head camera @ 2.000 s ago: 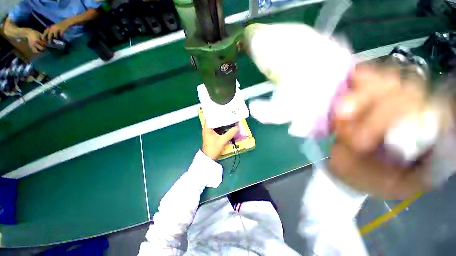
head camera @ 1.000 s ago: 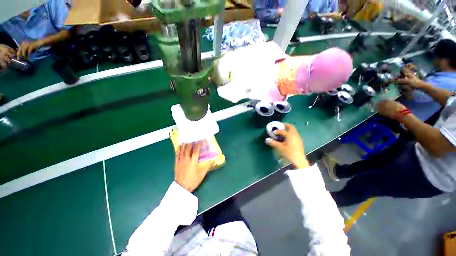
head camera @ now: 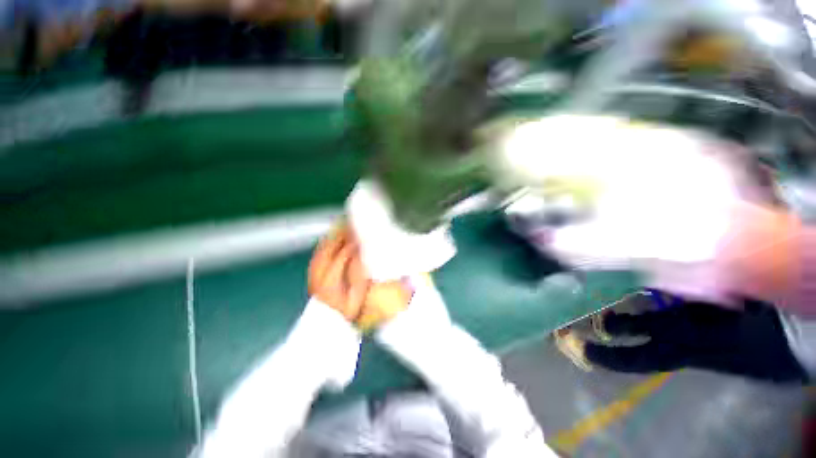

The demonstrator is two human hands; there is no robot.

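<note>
The frame is strongly blurred. The green press body (head camera: 412, 170) stands in front of me, with the white padded ram (head camera: 394, 241) below it. My left hand (head camera: 338, 275) is at the left side of the ram. My right hand (head camera: 385, 302) is just below the ram, touching or beside my left hand. What either hand holds is hidden. The cloth-wrapped press handle (head camera: 662, 197) sticks out large to the right. The press base pad is hidden by my hands.
The green bench (head camera: 98, 358) has a white rail (head camera: 161, 255) running behind the press. Blurred dark items lie beyond it at the upper left. A person's dark-clothed legs (head camera: 698, 340) are at the right, above a grey floor with a yellow line (head camera: 613, 413).
My right hand has left the housing on the bench at the right and come to my left hand beneath the ram. The view has shifted, and the press and handle appear farther right.
</note>
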